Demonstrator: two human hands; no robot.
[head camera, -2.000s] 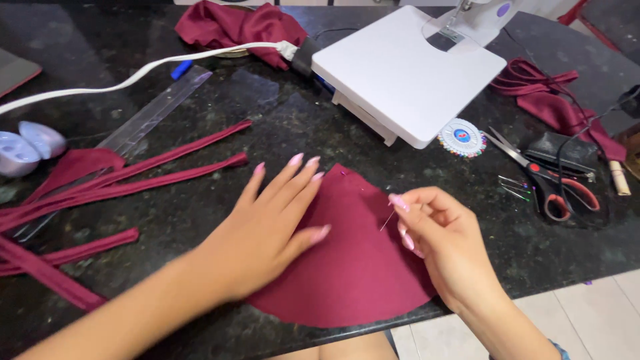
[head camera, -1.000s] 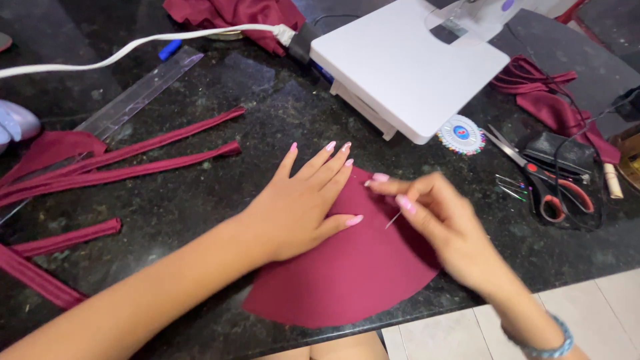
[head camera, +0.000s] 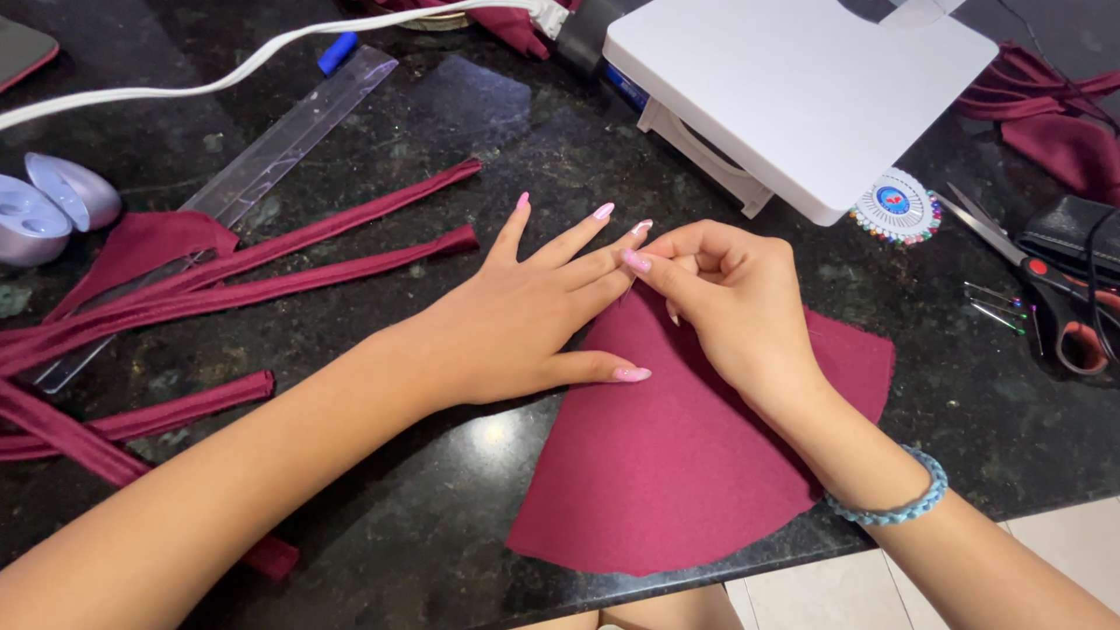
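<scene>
A curved piece of maroon fabric (head camera: 665, 455) lies flat on the dark stone countertop by its front edge. My left hand (head camera: 525, 324) rests palm down with fingers spread, partly over the fabric's upper left part. My right hand (head camera: 731, 289) pinches a thin straight pin (head camera: 627, 291) between thumb and forefinger, right beside the fingertips of my left hand. The pin points down at the fabric; whether its tip is in the cloth cannot be told. The upper part of the fabric is hidden behind both hands.
A white sewing machine (head camera: 805, 96) stands behind the fabric. To its right are a wheel of pins (head camera: 894, 203), loose pins (head camera: 997, 315) and scissors (head camera: 1046, 276). Maroon fabric strips (head camera: 350, 284), a clear ruler (head camera: 297, 131), an open earbud case (head camera: 52, 210) and a white cable (head camera: 245, 74) lie left.
My right hand, holding the pin, has come up against my left hand's fingertips; a second ago it was over the fabric's right part. The view has shifted slightly.
</scene>
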